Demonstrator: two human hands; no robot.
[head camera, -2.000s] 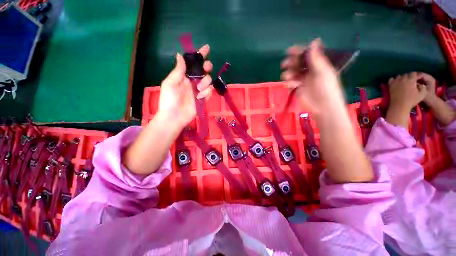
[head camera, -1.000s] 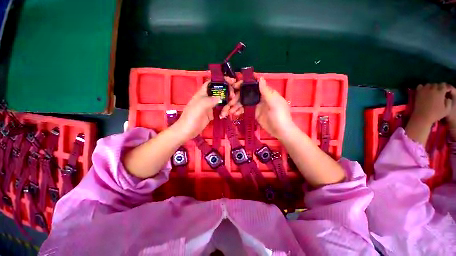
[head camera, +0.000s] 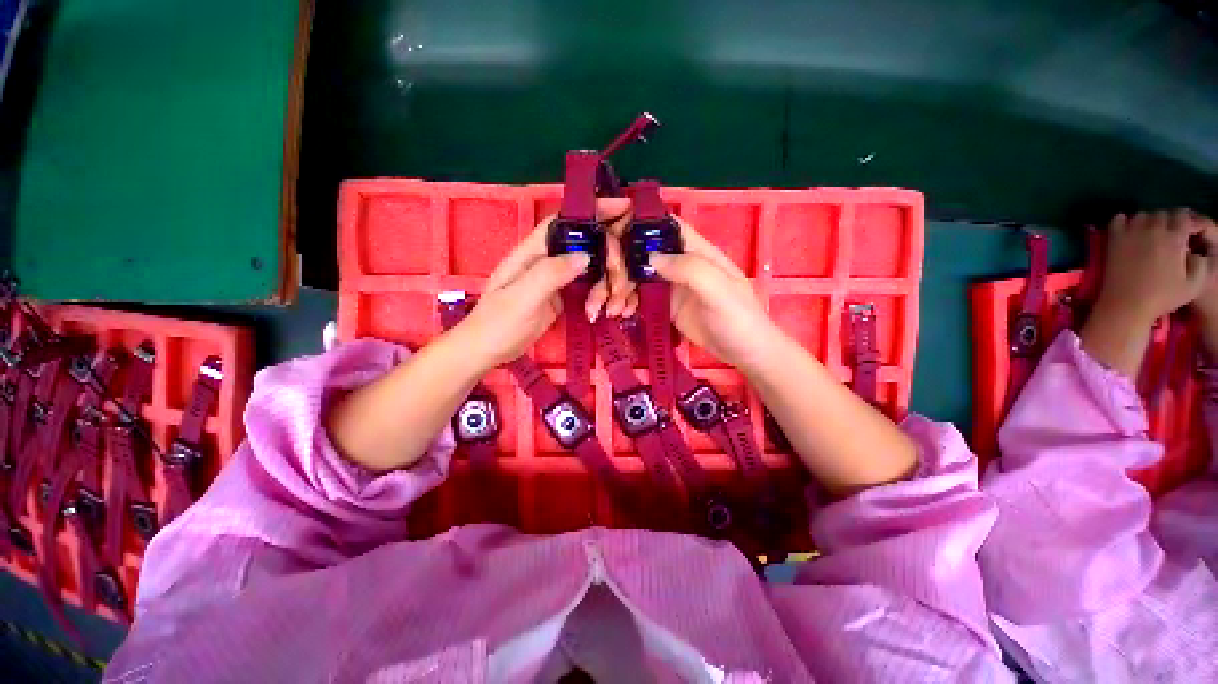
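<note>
My left hand (head camera: 525, 297) holds a smartwatch (head camera: 577, 238) with a maroon strap, screen facing up, thumb on its lower edge. My right hand (head camera: 711, 297) holds a second smartwatch (head camera: 653, 241) close beside it, thumb also on its lower screen. Both screens are dark with small white and blue lit parts. The hands are over the upper middle of the red compartment tray (head camera: 839, 286). Several maroon-strapped watches lie face down in it, such as one with a round pale sensor (head camera: 568, 424). Another strap (head camera: 632, 134) sticks up behind the held watches.
A tray crowded with watches (head camera: 230, 350) is at the left, and another (head camera: 988, 350) is at the right. A coworker's hands (head camera: 1151, 267) and pink sleeves are at the right. A raised light green board (head camera: 160, 147) lies at upper left on the dark green mat (head camera: 801, 107).
The left watch's screen has changed from yellow-green text to white and blue parts. The right watch's dark screen is now lit, and my right thumb has moved onto it.
</note>
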